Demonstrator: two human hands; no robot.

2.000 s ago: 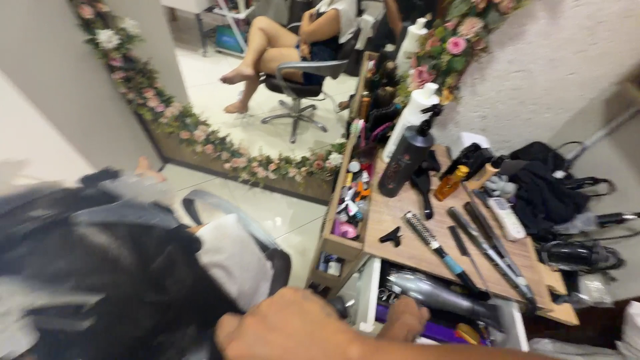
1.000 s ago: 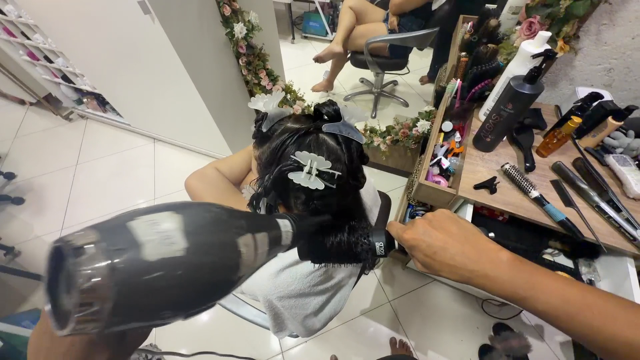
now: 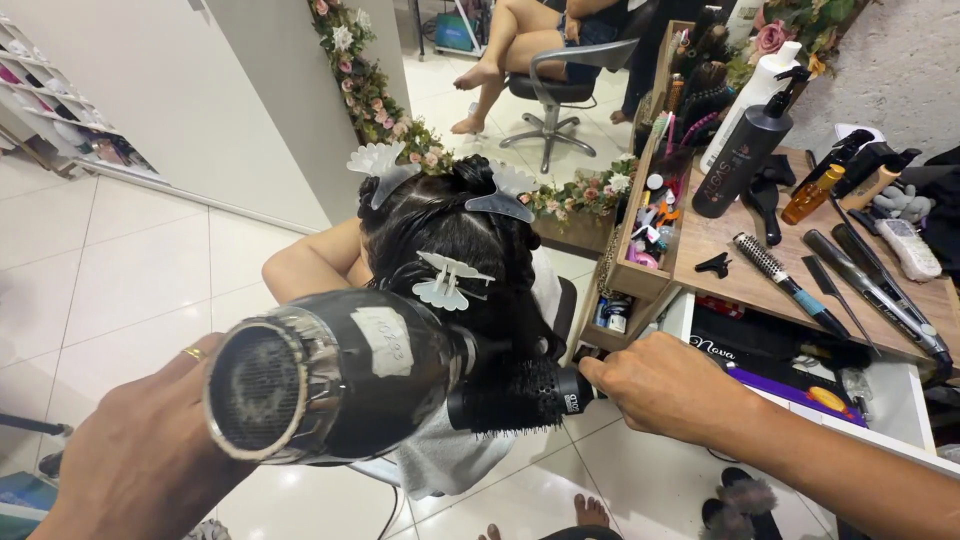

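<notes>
My left hand (image 3: 161,420) grips a black hair dryer (image 3: 390,375), its handle hidden behind the body; the nozzle points at dark hair. My right hand (image 3: 660,386) is closed round the handle of a black round hairbrush (image 3: 517,397), whose bristles lie against the lower ends of a seated person's dark hair (image 3: 457,240). A pale scalloped hair clip (image 3: 450,281) sits at the back of the head. Two more clips, one at the upper left (image 3: 386,176) and one at the upper right (image 3: 502,199), hold hair on top. A towel (image 3: 450,457) covers the person's back.
At right, a wooden counter (image 3: 720,277) carries a dark pump bottle (image 3: 742,161), a metal round brush (image 3: 787,285), a tail comb (image 3: 832,300) and a flat iron (image 3: 877,292). Below it an open white drawer (image 3: 900,397) juts out. A flower-framed mirror (image 3: 427,82) stands ahead.
Two seconds ago my hand was at the open drawer. By one second ago the dryer and round brush were at the person's hair. Since then the view has come closer.
</notes>
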